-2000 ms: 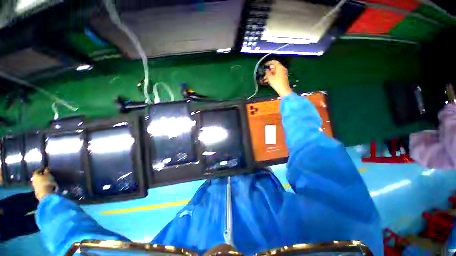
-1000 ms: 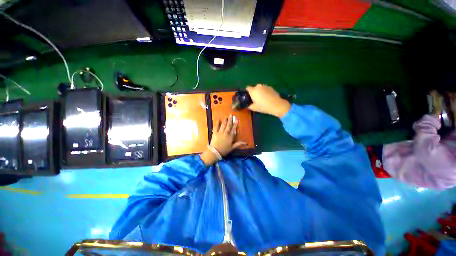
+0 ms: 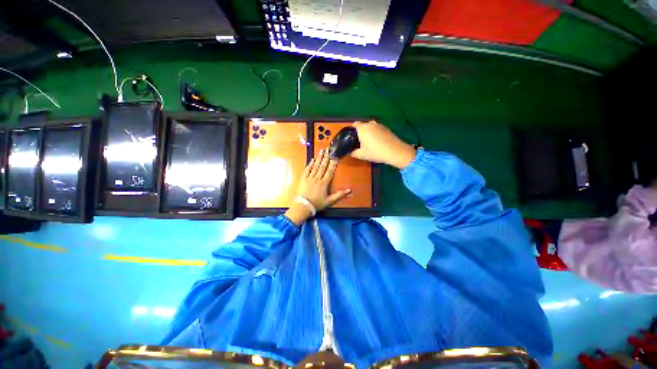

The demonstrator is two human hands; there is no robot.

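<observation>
Two tablets lie orange back up in a two-slot carrying tray [image 3: 277,212] in front of me. The left tablet [image 3: 276,166] glares pale yellow. My left hand [image 3: 318,186] lies with fingers spread on the right tablet [image 3: 359,184], near its left edge, and holds nothing. My right hand [image 3: 380,143] grips a small black handheld scanner [image 3: 344,143] over the upper part of the right tablet, below its camera cluster. The scanner's head is close to my left fingertips. I cannot tell whether the scanner touches the tablet.
Face-up tablets [image 3: 132,149] in black trays line the bench to the left, some with white cables [image 3: 112,61]. A black connector [image 3: 196,98] lies behind them. A monitor [image 3: 346,32] stands beyond. At right are a dark tray [image 3: 540,169] and a person's pink sleeve [image 3: 612,234].
From two seconds ago, my left hand has come from the far-left tablets to the right orange tablet. My right hand has brought the scanner from behind the tray over this tablet.
</observation>
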